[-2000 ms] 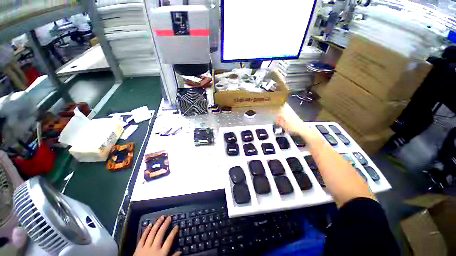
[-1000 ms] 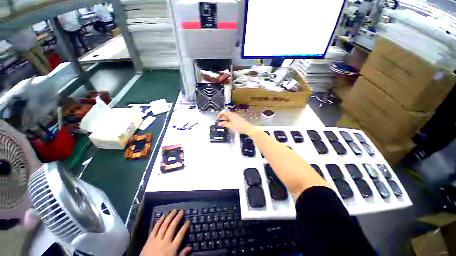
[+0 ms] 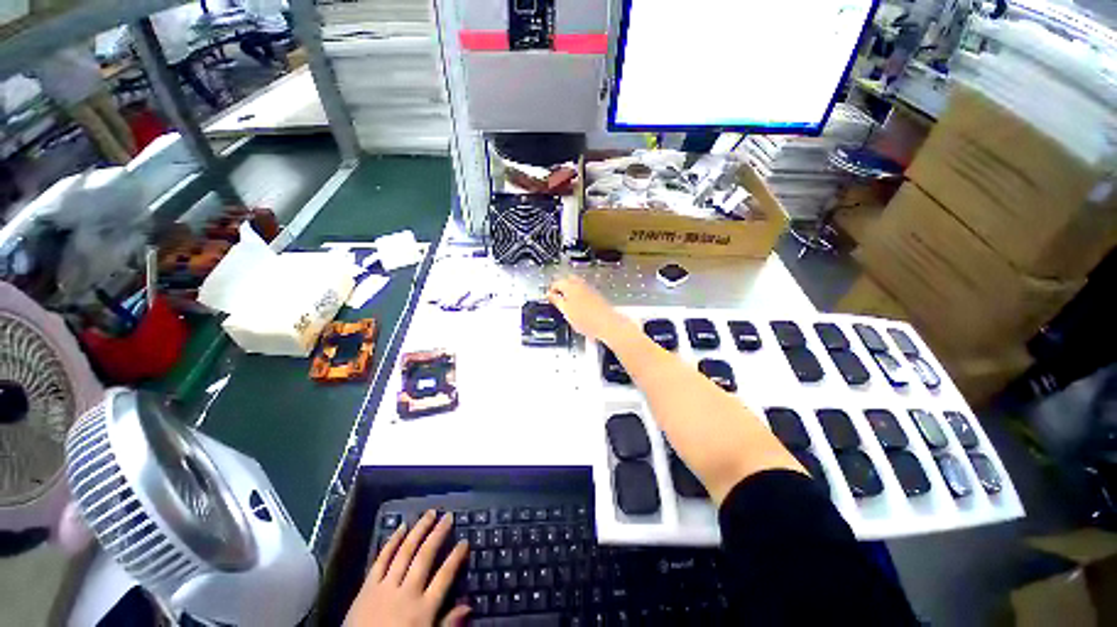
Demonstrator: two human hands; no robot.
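Note:
The small dark square fixture (image 3: 544,323) sits on the white perforated board (image 3: 478,367). My right hand (image 3: 581,304) is at the fixture's upper right edge, its fingers bent down; whether it holds a unit cannot be seen. The white tray (image 3: 759,521) lies to the right, with rows of black units such as this one (image 3: 636,486). My right forearm crosses over the tray and hides part of it. My left hand (image 3: 408,581) rests on the left end of the black keyboard (image 3: 527,557), fingers spread, holding nothing.
Orange-and-black frames lie on the board (image 3: 428,383) and on the green mat (image 3: 343,350). Behind are a patterned black square (image 3: 526,229), a parts carton (image 3: 686,234) and a monitor (image 3: 735,61). A loose unit (image 3: 671,274) lies behind the tray. A tissue box (image 3: 288,306) and fans (image 3: 184,502) stand left.
My right hand has moved left from the tray's back row to the fixture, then slightly to its right edge. My left hand stays on the keyboard. The camera view has shifted.

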